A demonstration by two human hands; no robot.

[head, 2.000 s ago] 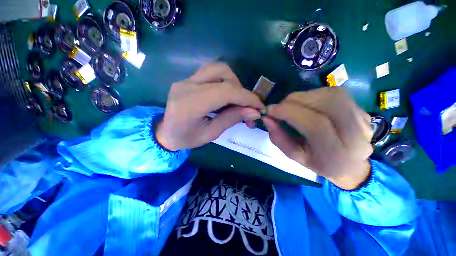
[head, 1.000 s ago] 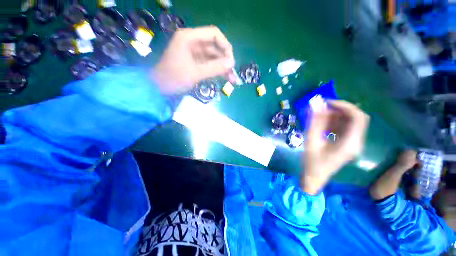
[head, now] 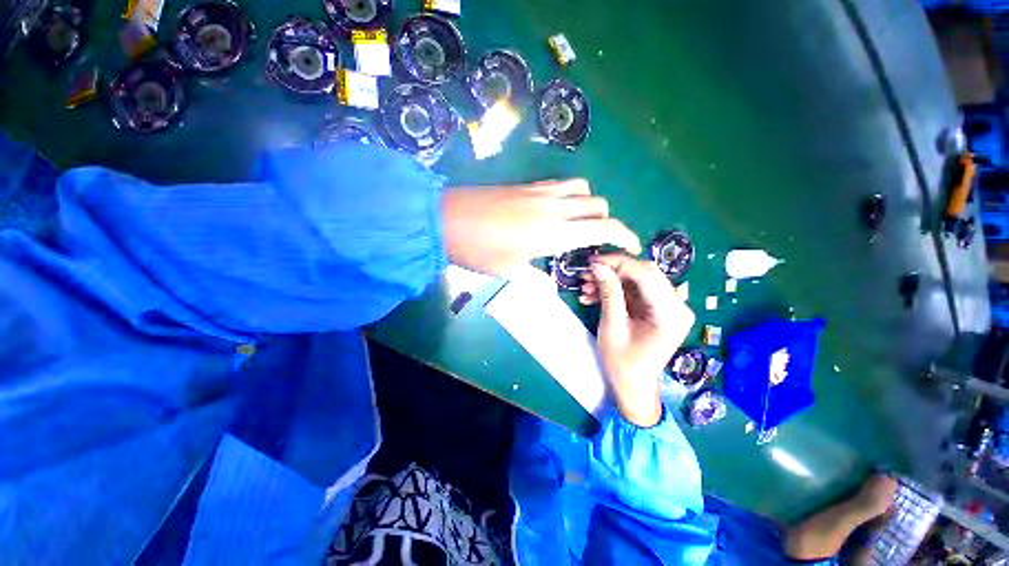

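A round black earcup housing [head: 572, 269] lies between my hands above the white paper strip [head: 544, 341], partly hidden by fingers. My left hand [head: 537, 224] reaches over its upper left side; its fingertips are partly hidden, so its grip is unclear. My right hand [head: 636, 321] is at its right side, thumb and finger pinched on a small pale piece [head: 597, 264], too small to name. Another housing [head: 671, 253] stands just right of my hands. Many housings [head: 418, 116] lie at the upper left, with flat silver-white, yellow-ended batteries [head: 357, 88] among them.
A translucent squeeze bottle [head: 750, 263], small beige pads [head: 713, 302], a battery [head: 713, 334] and two housings [head: 688, 366] lie at right, beside a blue bin [head: 747, 376]. A small dark piece [head: 461, 302] lies left of the strip. Another person's arm [head: 835, 527] is at lower right.
The view has shifted. My right hand, apart over the blue bin one second ago, is now beside my left hand at the housing. My left hand has come down to it.
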